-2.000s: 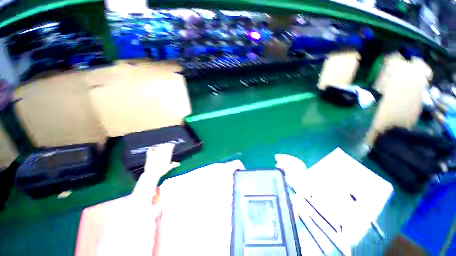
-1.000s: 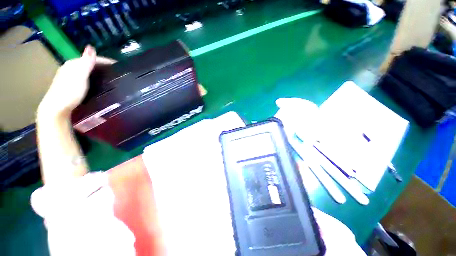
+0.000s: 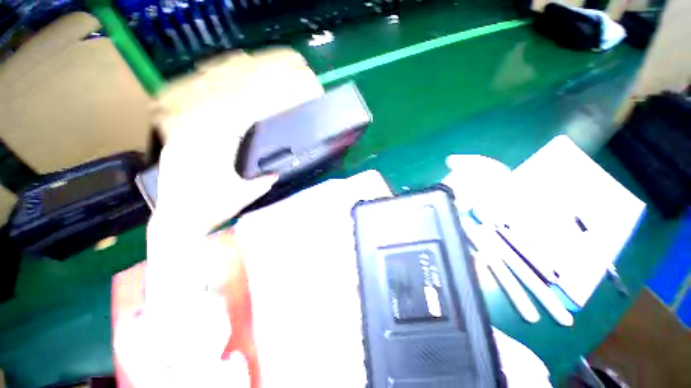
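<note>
The scan tool [image 3: 417,284] shows its grey back and dark label over the right side of the white and pink-red mat [image 3: 303,288]. My left hand [image 3: 208,170] is blurred and grips the near left part of a dark retail box [image 3: 314,132], thumb at its front. The box is tilted, with its tan lid inside showing behind my hand. A white sleeve shows at the lower right, beside the tool. My right hand itself is not visible; whether it is behind the tool cannot be told.
An open box with a dark tool [image 3: 83,189] stands at left. Right of the mat are a crumpled white cloth [image 3: 477,174], slim pale sticks [image 3: 515,292] and a white record sheet [image 3: 583,204]. Black soft cases [image 3: 659,148] lie at far right.
My left hand and the box have moved right. The box has turned from showing its printed outside to showing the tan lid inside. The tool remains over the mat's right side.
</note>
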